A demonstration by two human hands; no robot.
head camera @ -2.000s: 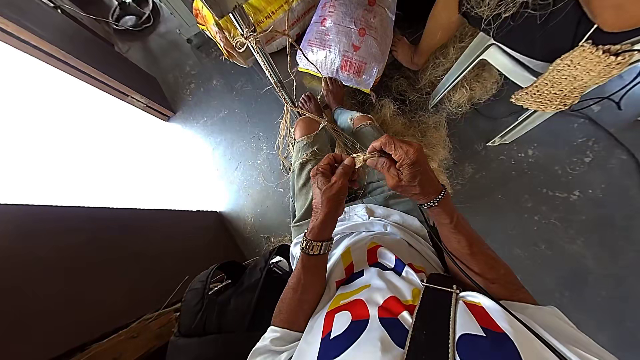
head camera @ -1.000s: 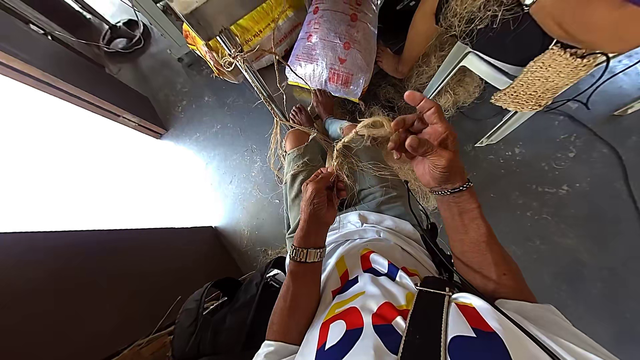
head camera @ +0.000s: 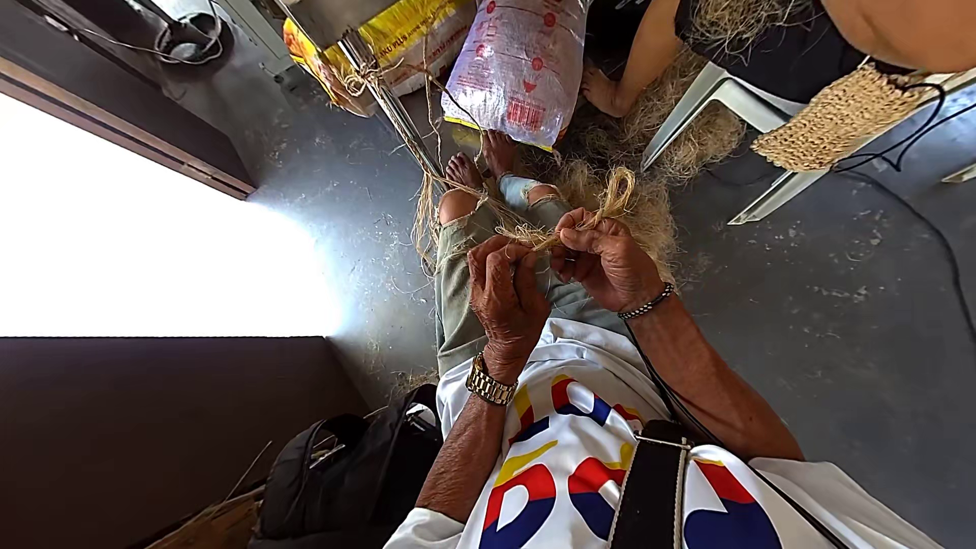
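Note:
Between my two hands, over my lap, runs a bundle of pale plant fibre with loose strands. My left hand pinches its near end with the fingertips. My right hand grips it farther along, and a looped end of the fibre sticks up past those fingers. A thin fibre cord reaches from near my hands across my knees to a metal post, where more cord is tied around the bar. Loose strands hang beside my left knee.
A stuffed plastic sack stands beyond my feet, a yellow sack behind the post. Loose fibre lies on the floor. At right are a white plastic chair, a woven fibre piece and a person's leg. A black backpack sits at lower left.
My right hand, raised with its fingers spread a second ago, has come down to the fibre and holds it beside my left hand. The looped fibre now points up past my right fingers.

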